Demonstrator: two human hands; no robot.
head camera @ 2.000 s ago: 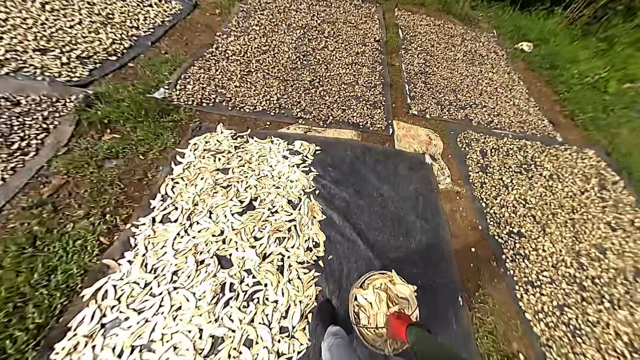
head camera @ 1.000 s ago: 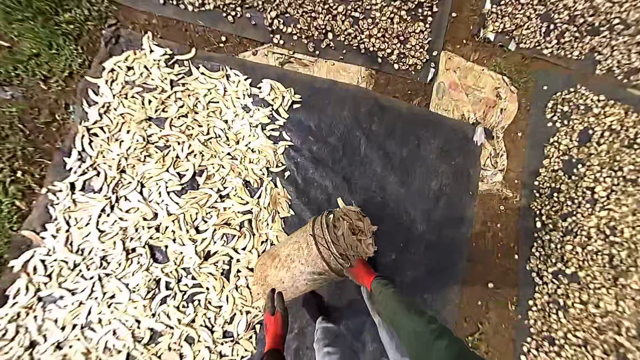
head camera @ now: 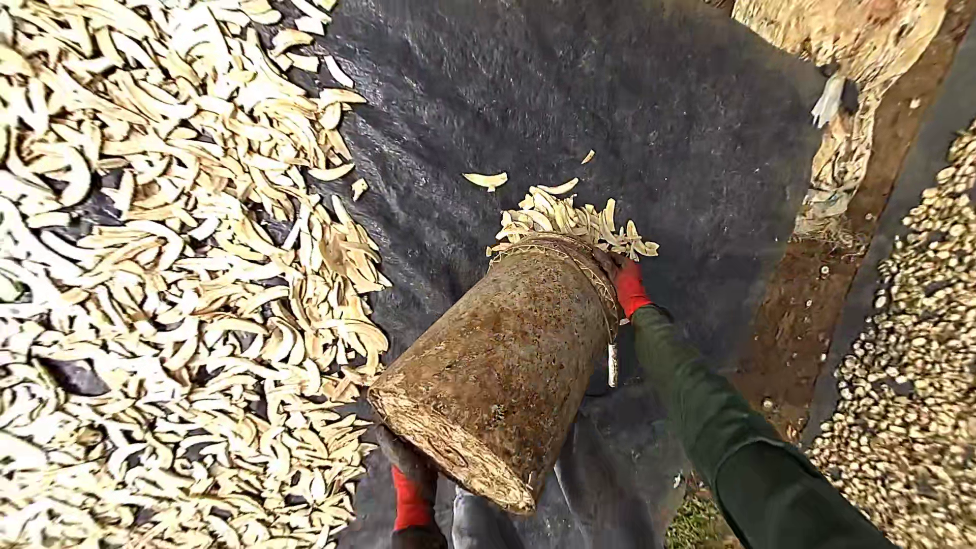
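Note:
A brown, tapered bucket (head camera: 503,358) lies tipped over the black sheet (head camera: 473,99), its base toward me and its mouth away. Pale curved slices (head camera: 568,217) spill from the mouth onto the sheet. My right hand (head camera: 621,278), in a red and dark glove, grips the rim on the right side. Beneath the base edge at the lower left is my left hand (head camera: 412,476), similarly gloved, supporting the bucket; its fingers are partly hidden. A short white piece (head camera: 612,364) hangs by the rim.
Many pale curved slices (head camera: 183,290) are spread over the sheet's left part. To the right, past a strip of brown soil (head camera: 801,328), another sheet bears small pale pieces (head camera: 907,358). A crumpled, stained cloth (head camera: 846,38) lies at the upper right. My legs are at the bottom.
The bucket stood upright with slices in it two seconds ago, then lay tilted between both hands. Now its base is raised and slices are out on the sheet. The view is closer.

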